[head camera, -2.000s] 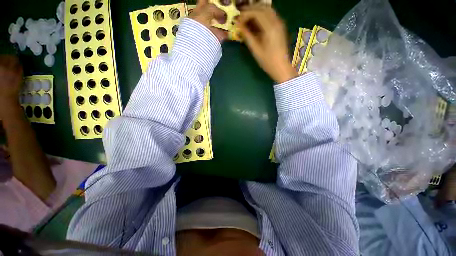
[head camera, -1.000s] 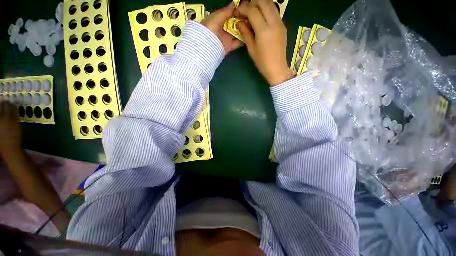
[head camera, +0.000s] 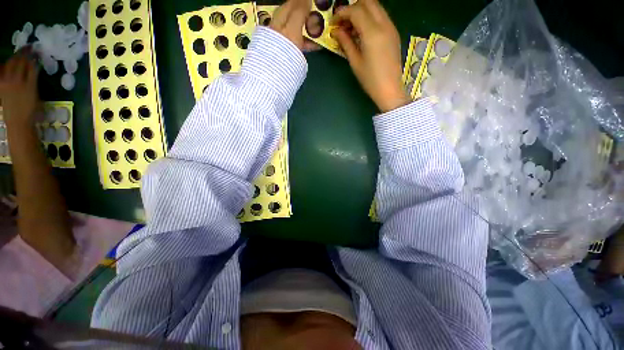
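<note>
A yellow die-cut adhesive sheet (head camera: 317, 29) with dark circles is between my hands at the top edge, its far part cut off by the frame. My left hand (head camera: 293, 22) holds its left side, partly cut off by the edge. My right hand (head camera: 373, 51) has its fingertips pinched at the sheet's right side; whether a small yellow liner piece is between them is hard to tell. Stacked unworked sheets (head camera: 268, 208) lie under and beside my left sleeve, and another stack (head camera: 106, 102) lies further left.
A crinkled clear plastic bag (head camera: 554, 89) with many pale discs (head camera: 472, 130) lies at right, over part of the filled sheets (head camera: 436, 58). At far left are a loose disc pile (head camera: 60, 44), a partly filled sheet (head camera: 60, 133) and a coworker's arm (head camera: 34, 171). Light-blue clothing shows at lower right.
The sheet between my hands has turned flatter, showing its dark circles again. My right fingers have moved slightly right from my left hand. The coworker's hand has moved up to the disc pile.
</note>
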